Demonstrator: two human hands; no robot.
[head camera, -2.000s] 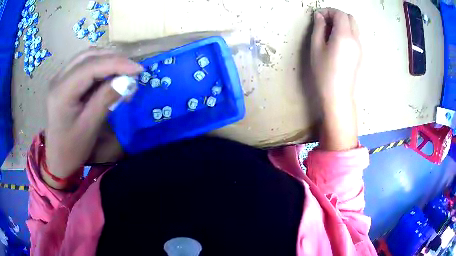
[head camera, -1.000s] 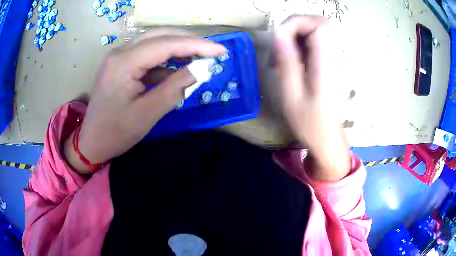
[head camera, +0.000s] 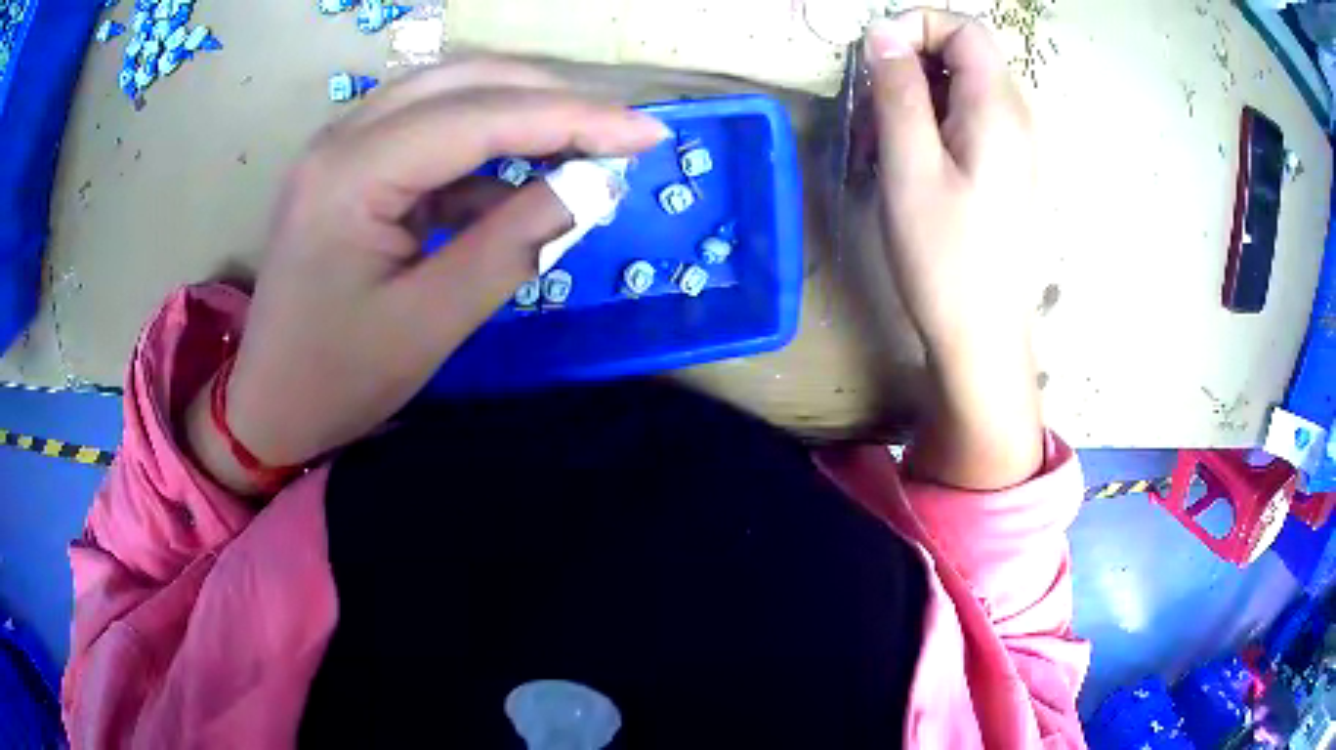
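Observation:
A blue tray (head camera: 787, 235) lies in front of my body with several small blue-and-white components (head camera: 676, 198) spaced inside. My left hand (head camera: 403, 242) is over the tray's left part and hides some of it. Its forefinger is stretched out and its thumb wears white tape (head camera: 580, 198). A pale spot shows by the thumb tip; whether it is a held component I cannot tell. My right hand (head camera: 960, 161) is beyond and right of the tray, fingers bent and fingertips close together, beside thin slivers (head camera: 1026, 22) at the upper right. Anything between them is too small to see.
Loose components (head camera: 158, 44) lie at the upper left, with a single one (head camera: 343, 87) nearer the tray. A large blue bin (head camera: 44, 161) is at the left edge. A dark phone (head camera: 1254, 210) lies at the right. A red stool (head camera: 1235, 503) stands beyond the bench edge.
The view has shifted and turned. My left hand has moved right, over the tray. My right hand came closer to the tray, then went back up toward the slivers.

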